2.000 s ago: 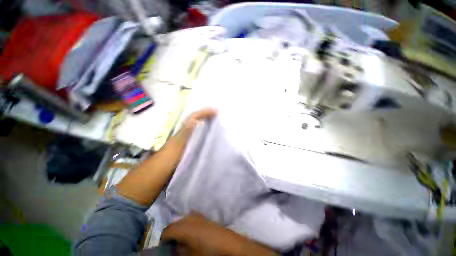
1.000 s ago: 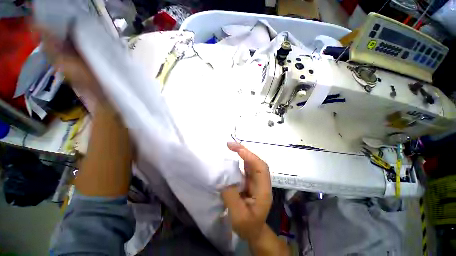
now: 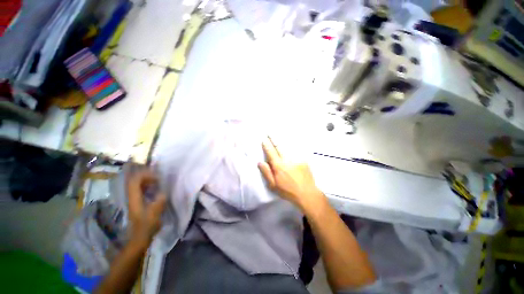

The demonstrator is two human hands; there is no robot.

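A pale grey-lilac garment piece lies over the front edge of the white table and hangs down towards my lap, its upper part washed out by the light. My right hand rests on or just over its right side, palm down, fingers spread. My left hand is blurred at the cloth's left edge, fingers curled; whether it grips the cloth cannot be told. The white sewing machine stands right of the hands, with its needle area beyond my right hand.
A smartphone with a striped lit screen lies on the left side board. Papers and folders are at upper left. Yellow-black thread snips lie at the right of the machine bed. More grey cloth hangs below the table at right.
The cloth, raised at the left before, is now down over the table edge. My left hand has come down and nearer; my right hand has moved up and turned palm down.
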